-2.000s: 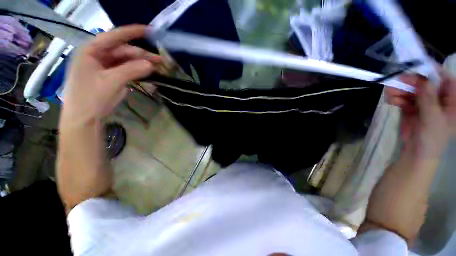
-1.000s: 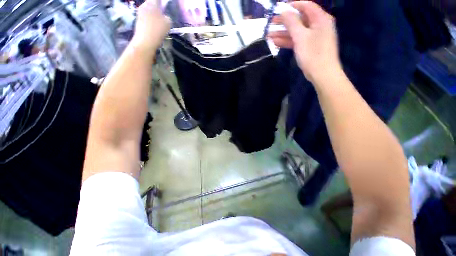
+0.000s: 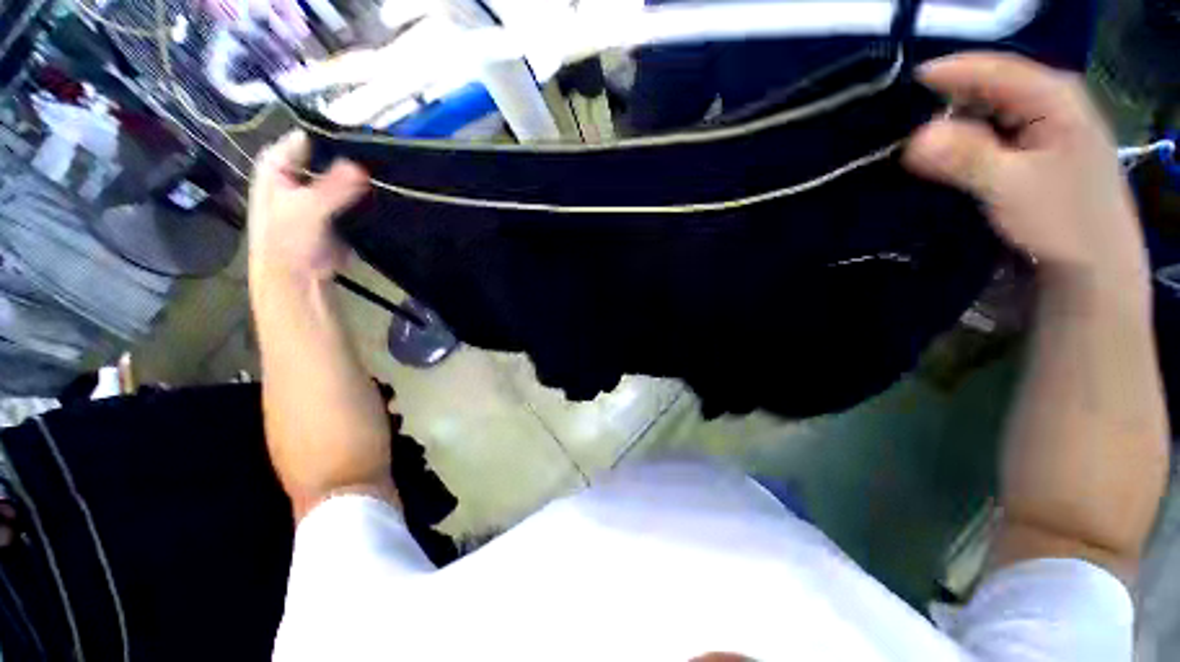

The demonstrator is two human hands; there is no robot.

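A black skirt [image 3: 647, 285] with two pale lines near its waistband and a wavy hem hangs open in front of me. A white plastic hanger [image 3: 725, 26] spans above the waistband, with dark clips near both ends. My left hand [image 3: 304, 194] pinches the waistband at its left end. My right hand [image 3: 1016, 155] pinches it at the right end. Both hands are slightly blurred. Whether the clips are closed on the skirt I cannot tell.
More black skirts [image 3: 168, 504] with pale lines hang at the lower left. A round dark base [image 3: 421, 334] with a rod stands on the floor. Grey and white garments [image 3: 65, 246] lie at the far left. A blue thing [image 3: 447, 114] shows behind the hanger.
The skirt and hanger are nearer and spread wider across the view. My hands have moved apart and slightly down. The view has turned, and the dark blue garments on the right are mostly gone.
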